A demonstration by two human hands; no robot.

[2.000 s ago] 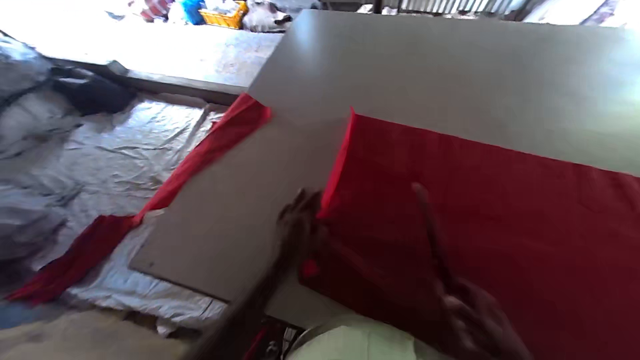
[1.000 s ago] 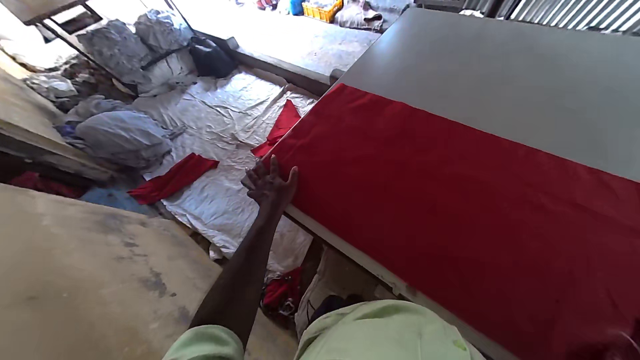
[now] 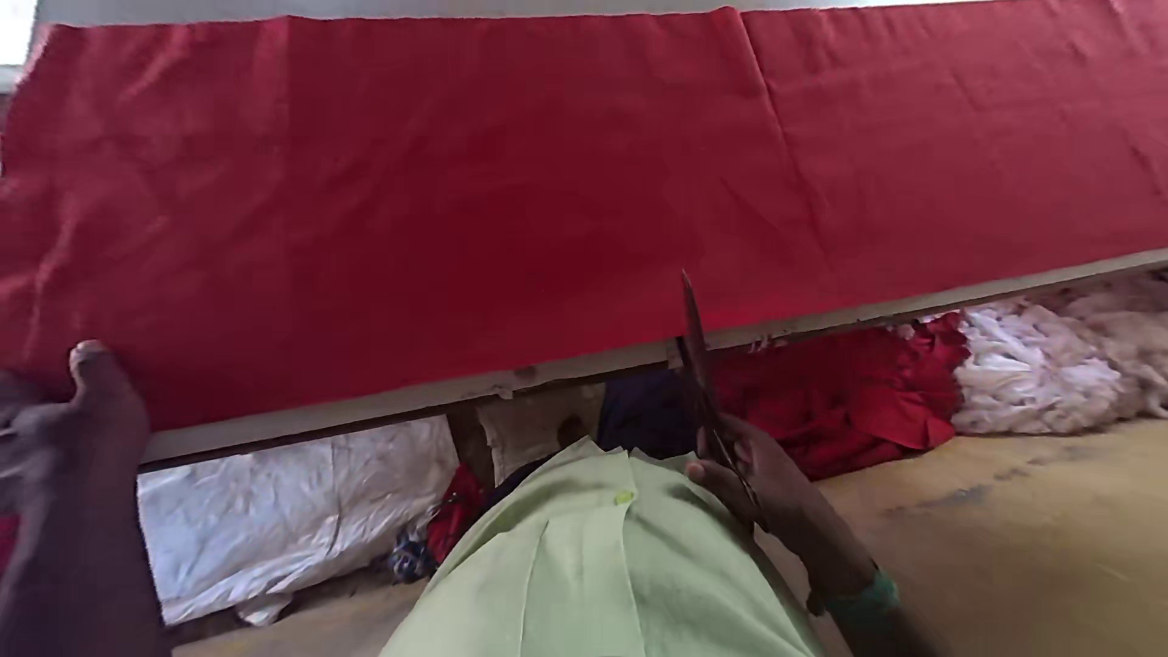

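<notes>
Red fabric (image 3: pixel 511 201) lies spread along the table, with creases and a fold line toward the right. At the far left, my left hand (image 3: pixel 78 429) rests at the fabric's near left corner, thumb apart from the fingers; whether it pinches the cloth cannot be told. In my right hand (image 3: pixel 762 474), in front of my body, is a pair of scissors or shears (image 3: pixel 698 365), its dark blades pointing up over the fabric's near edge. The blades look together.
The table's pale near edge (image 3: pixel 401 397) runs below the fabric. Under and beside it lie a white sheet (image 3: pixel 292 511), a heap of red cloth (image 3: pixel 849 392) and a pile of white cloth (image 3: pixel 1040 365). A bare floor (image 3: pixel 1022 538) shows at the lower right.
The view has turned strongly. The red fabric, folded back from the table's left part two seconds ago, now reaches that end. My right hand with the blades has come back into view.
</notes>
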